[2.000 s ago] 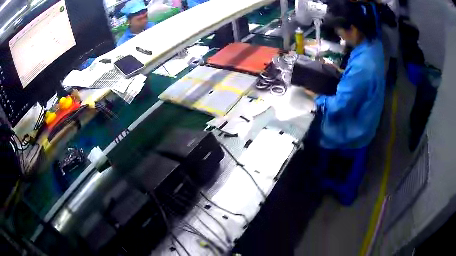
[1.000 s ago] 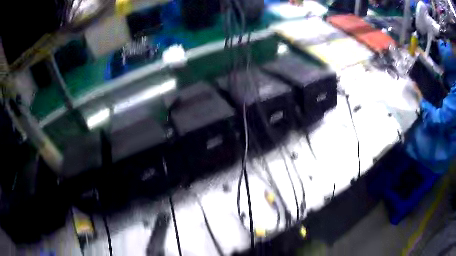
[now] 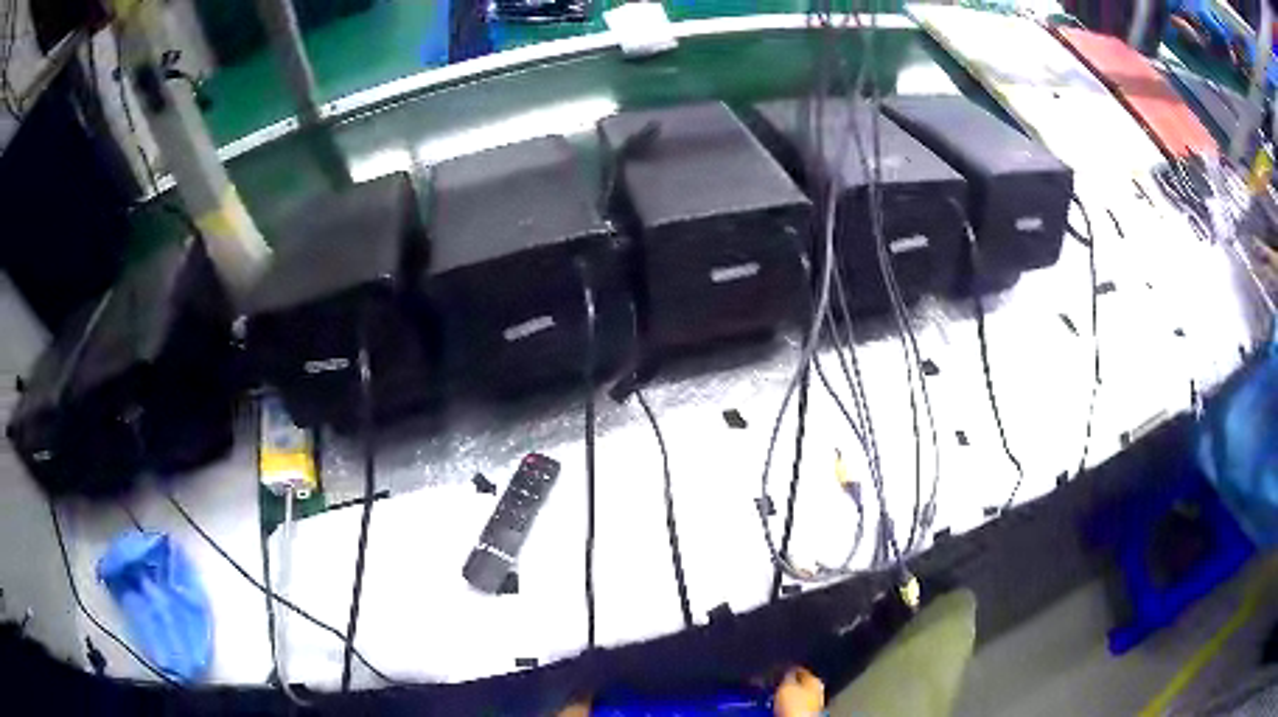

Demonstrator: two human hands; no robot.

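Note:
Several black box speakers stand in a row on the white padded bench [image 3: 897, 420]; a middle speaker [image 3: 715, 210] shows a small pale logo plate. Grey-black test cables [image 3: 827, 308] hang down onto the bench, with yellow tips low down. A slim black remote control [image 3: 512, 525] lies in front of the speakers. At the bottom edge a dark blue item [image 3: 680, 702] is cut off. A small part of my right hand [image 3: 799, 693] shows at its right end, and a sliver of my left hand [image 3: 578, 710] at its left end. Their grip is hidden.
A crumpled blue bag [image 3: 157, 602] and a yellow-white adapter [image 3: 287, 455] lie at the left. Thin black leads cross the bench's front edge. A blue stool [image 3: 1163, 560] and part of a person's blue sleeve [image 3: 1247, 448] are at the right. A red-brown pad [image 3: 1135, 91] lies beyond.
The view has swung left and down onto the speaker row. The remote and blue bag now show clearly. The neighbouring worker has moved to the right edge. Parts of my hands show at the bottom.

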